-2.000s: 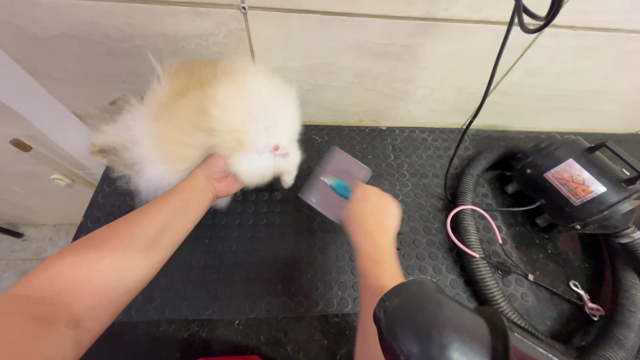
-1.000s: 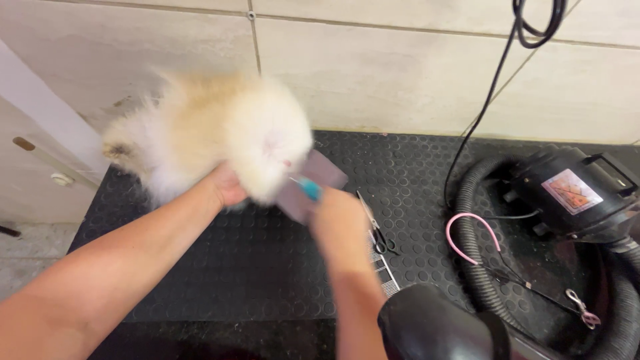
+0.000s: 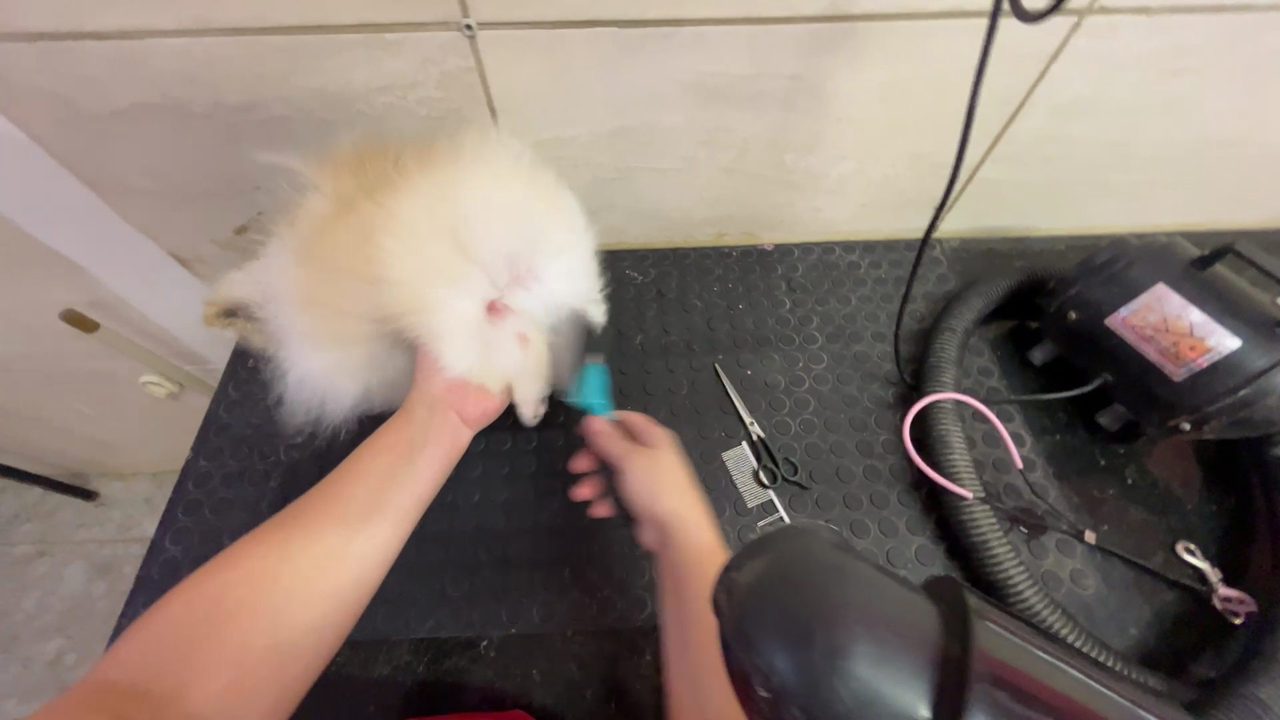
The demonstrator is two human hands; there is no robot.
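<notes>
A fluffy cream and white small dog (image 3: 400,250) is on the black studded rubber mat at the left, its rear end turned toward my right hand. My left hand (image 3: 455,395) supports it from below near a rear leg, with the fingers partly hidden by fur. In my right hand (image 3: 640,470) is the handle of a teal slicker brush (image 3: 592,388). The blurred brush head is against or very near the fur by the white rear paw. Grooming scissors (image 3: 748,420) lie to the right of my right hand, across a metal comb (image 3: 745,476).
A black dryer nozzle (image 3: 830,630) juts in at lower right. Behind it a ribbed hose (image 3: 950,370) curves to a black blower (image 3: 1150,340). A pink loop (image 3: 915,430) with a cord and metal clip (image 3: 1205,575) lies over the hose. A tiled wall (image 3: 700,130) borders the mat.
My right hand has brought the brush left to the dog's rear. The scissors and comb, hidden two seconds ago, now show. The flat grey brush face was turned to view earlier.
</notes>
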